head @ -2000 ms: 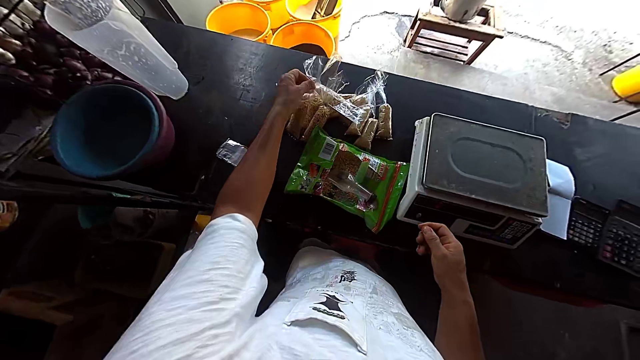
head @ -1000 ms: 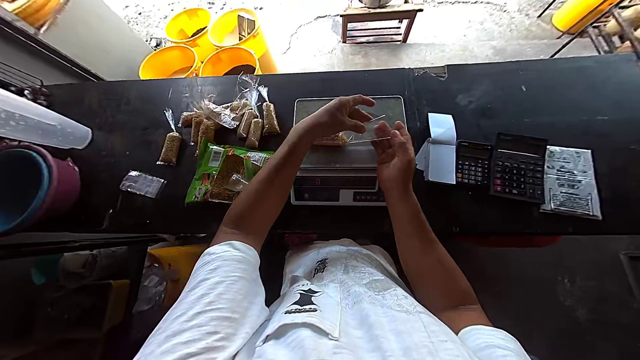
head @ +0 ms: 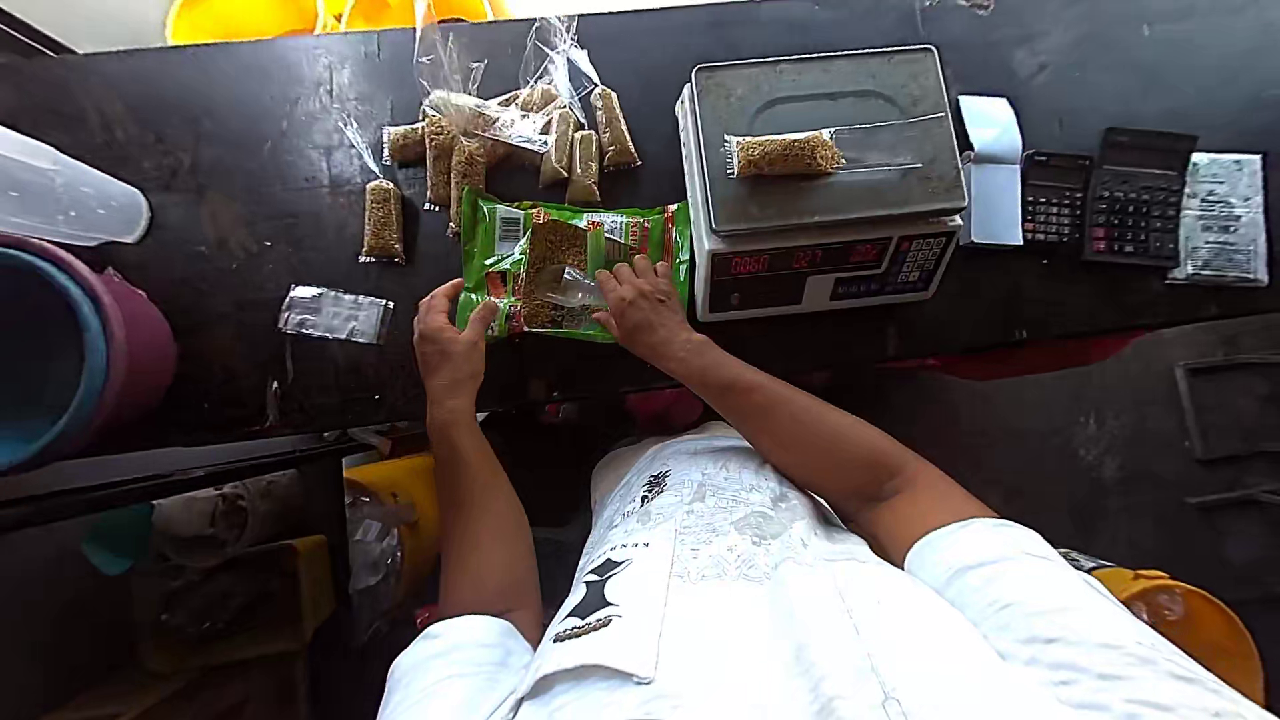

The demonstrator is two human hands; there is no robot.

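Observation:
A green printed plastic bag (head: 555, 262) with seeds or grain showing through its window lies on the black table. My left hand (head: 452, 335) grips the bag's left lower edge between thumb and fingers. On the bag's right part rests my right hand (head: 648, 308), fingers bent at a small clear plastic piece (head: 572, 287); whether it pinches anything cannot be told. A small clear packet of grain (head: 785, 154), its open end pointing right, lies on the plate of a digital scale (head: 820, 205) with a lit red display. Several filled, tied packets (head: 467, 175) are heaped behind the green bag.
One tied packet (head: 382, 220) and a flat clear plastic packet (head: 336, 314) lie at the left. Beyond them are a bucket (head: 135, 340) and a translucent plastic container (head: 70, 190). Right of the scale are a notepad (head: 993, 170), two calculators (head: 1140, 200) and a printed packet (head: 1222, 218).
Both hands have moved left from above the scale to the green bag. The small packet they held over the scale now lies on its plate.

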